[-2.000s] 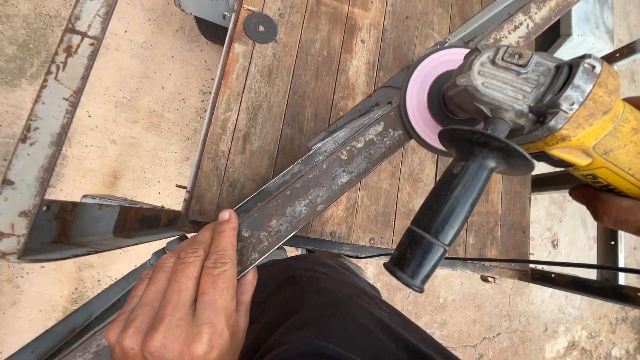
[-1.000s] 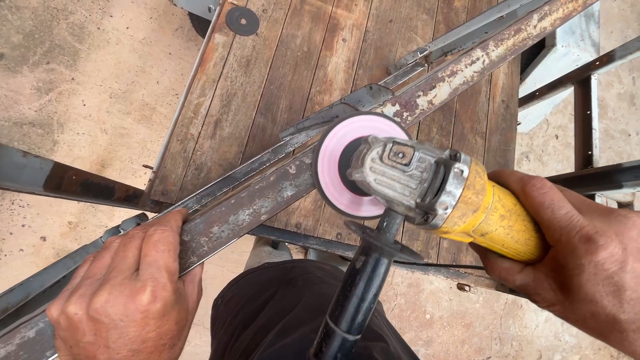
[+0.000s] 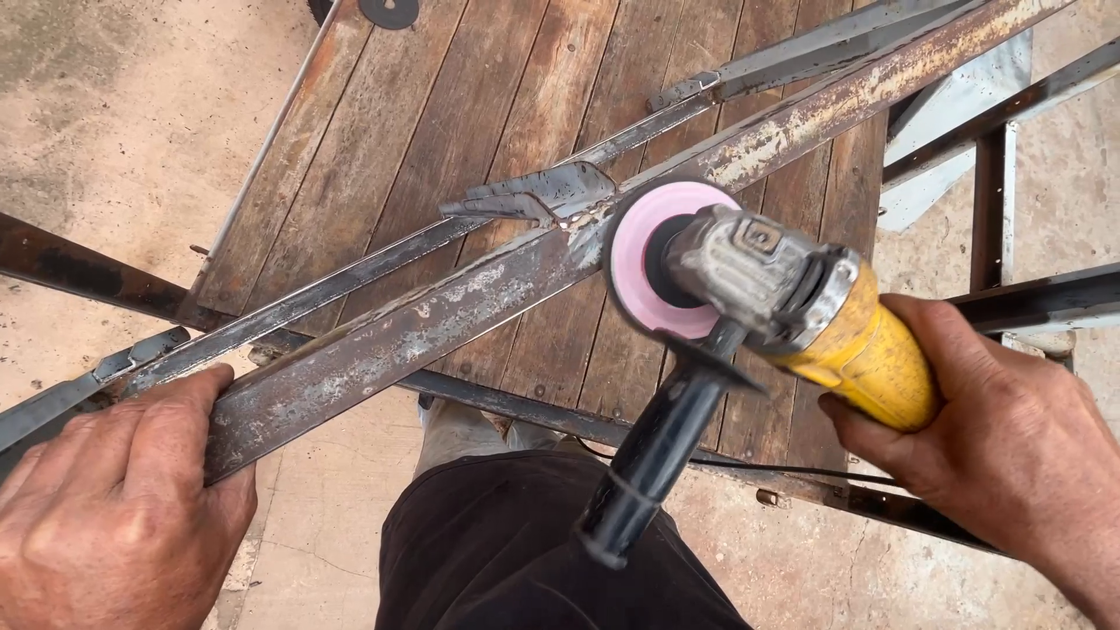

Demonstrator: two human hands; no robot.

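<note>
My right hand (image 3: 989, 420) grips the yellow body of an angle grinder (image 3: 822, 324) at the right. Its pink disc (image 3: 665, 254) lies over the lower edge of a rusty steel bar (image 3: 411, 324), near a welded joint; whether they touch I cannot tell. The black side handle (image 3: 661, 446) points down toward my leg, with no hand on it. At the lower left my left hand (image 3: 140, 490) is closed around the near end of the bar. A thinner steel strip (image 3: 324, 284) runs beside the bar, joined by a bent metal bracket (image 3: 569, 185).
Beneath the bar is a wooden plank table (image 3: 437, 114) with a dark metal edge (image 3: 525, 407). A black disc (image 3: 389, 7) lies on its far part. Dark steel frame members (image 3: 989, 210) stand at the right. A black cable (image 3: 787, 471) runs along the near edge.
The grinder has come down and left from the upper right, and my right hand shows more fully. The bar has shifted relative to the table. My left hand stays on its near end.
</note>
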